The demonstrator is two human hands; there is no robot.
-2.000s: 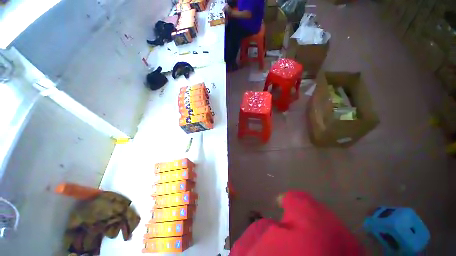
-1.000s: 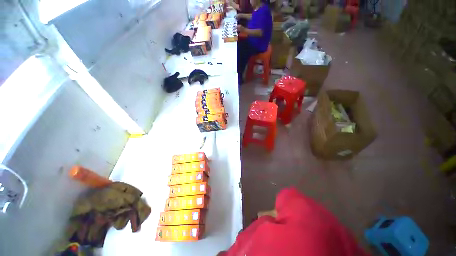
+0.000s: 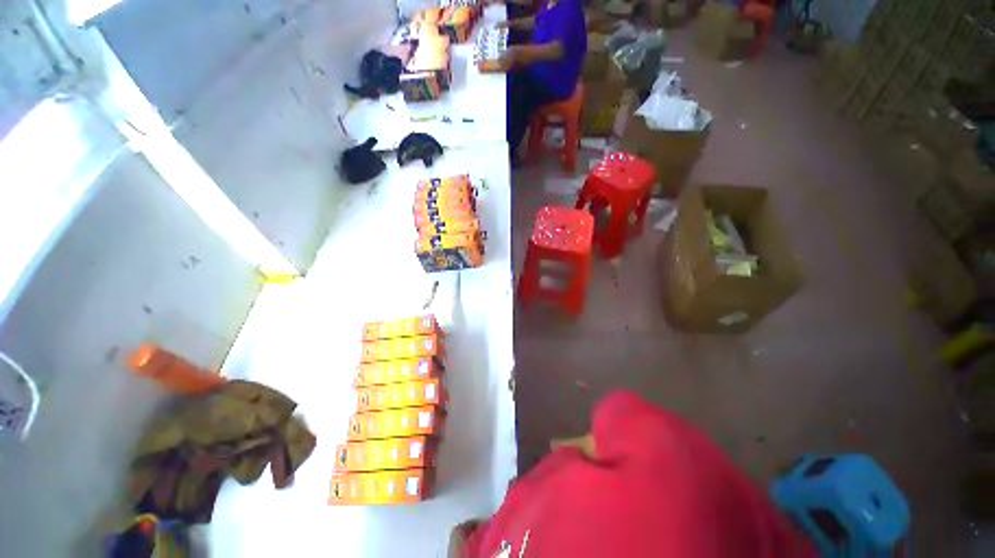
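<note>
Nearest in front of me, a row of several orange retail boxes (image 3: 387,423) stands on the white bench (image 3: 475,381). A shorter group of orange and black boxes (image 3: 447,223) is farther along. A red garment (image 3: 644,490) fills the bottom middle. A small tan patch (image 3: 576,445) shows at its upper left edge, and a brownish patch (image 3: 464,536) shows at the bottom by the bench edge; I cannot tell what either is. Neither of my hands can be made out.
A brown cloth (image 3: 235,431) lies at the bench's back left. Red stools (image 3: 559,256), an open carton with papers (image 3: 726,283) and a blue stool (image 3: 846,501) stand on the floor. A person in purple (image 3: 559,49) sits farther along. Cartons line the right side.
The view has swung, shifting bench and floor things right, then slightly back left and up. The red garment reaches farther up and left. The brownish patch at the bottom edge has appeared. The boxes have not moved.
</note>
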